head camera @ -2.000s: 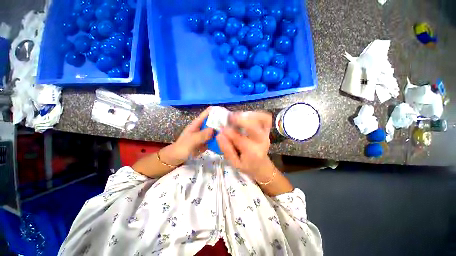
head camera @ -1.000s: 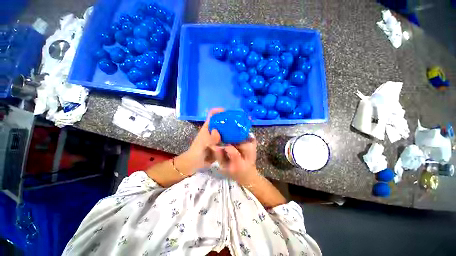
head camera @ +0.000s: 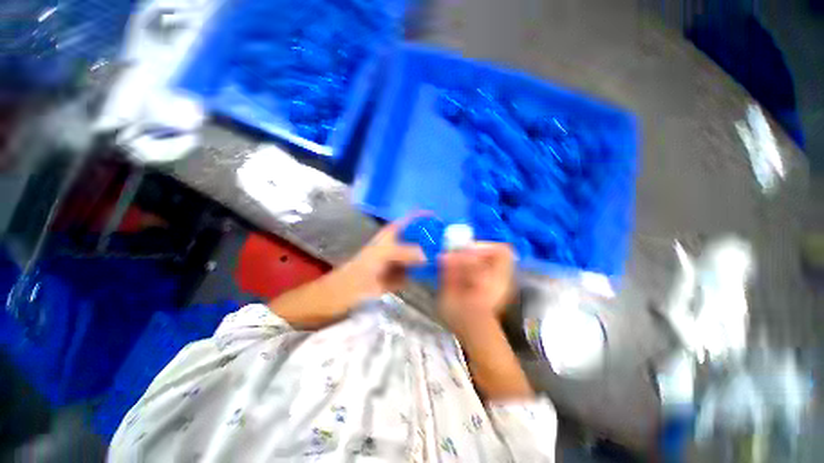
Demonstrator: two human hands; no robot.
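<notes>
The view is blurred by motion. My left hand (head camera: 381, 265) holds a glossy blue ball (head camera: 423, 233) near the front edge of the right-hand tote (head camera: 397, 172). My right hand (head camera: 477, 276) is closed on a small white cloth (head camera: 458, 237) beside the ball. Whether the cloth touches the ball is too blurred to tell. Blue balls (head camera: 542, 181) fill the right part of that tote. The left-hand tote (head camera: 244, 108) also holds blue balls.
A round white-topped tin (head camera: 571, 339) stands right of my hands. A flat whitish packet (head camera: 276, 181) lies left. White rags lie at the far left (head camera: 163, 122) and right (head camera: 718, 294). A red stool (head camera: 276, 264) shows below the bench edge.
The view has turned, so the totes and bench appear tilted. The ball is now lower in my left hand, and the white cloth shows again at my right fingers.
</notes>
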